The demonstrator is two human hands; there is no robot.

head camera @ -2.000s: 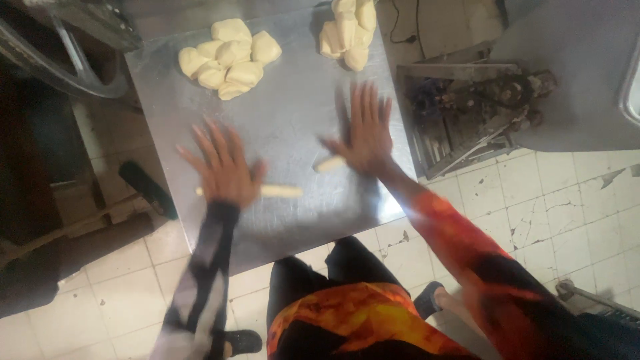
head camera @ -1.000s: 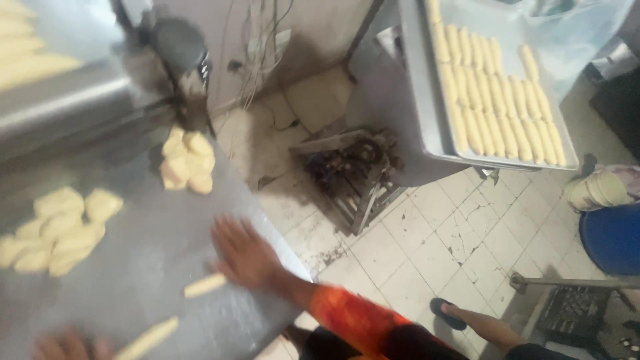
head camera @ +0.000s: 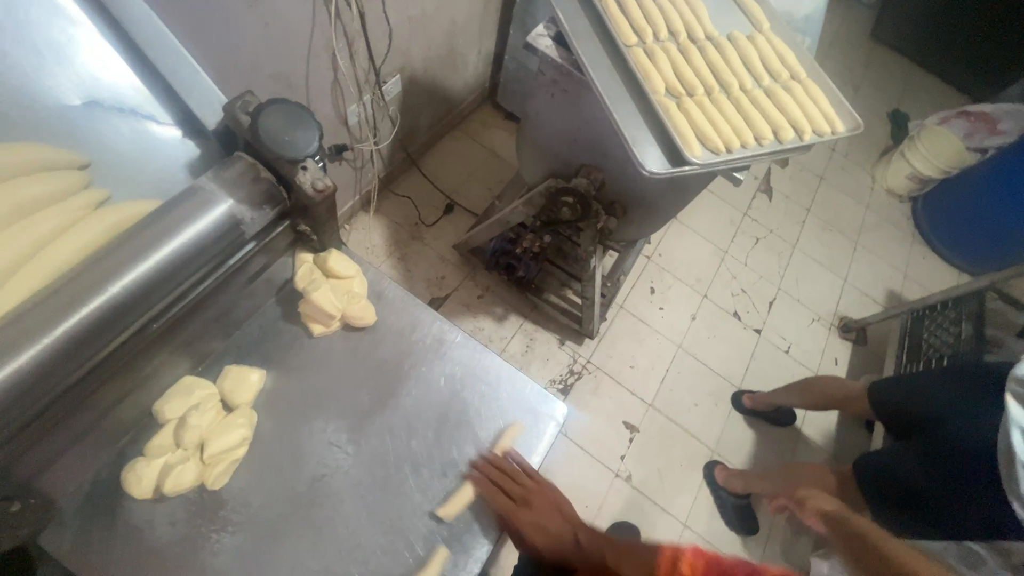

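Observation:
My right hand (head camera: 532, 508) lies flat, fingers together, over a thin dough rope (head camera: 458, 502) near the corner of the metal table (head camera: 360, 400); the rope sticks out on both sides of the fingers. The end of a second dough strip (head camera: 434, 562) shows at the bottom edge. My left hand is out of the frame. On the table lie a larger pile of pale dough pieces (head camera: 200, 428) at the left and a smaller pile (head camera: 332, 292) near the roller.
A steel roller machine (head camera: 152, 248) with long dough pieces (head camera: 48, 216) behind it borders the table. A tray of shaped dough sticks (head camera: 656, 164) rests at the upper right. A person in dark shorts (head camera: 928, 448) stands at the right. A blue barrel (head camera: 972, 212) stands beyond.
The view has swung to the right, and my left hand has left it. My right hand, beside the short dough strip a second ago, now lies over a strip. A person has come into view.

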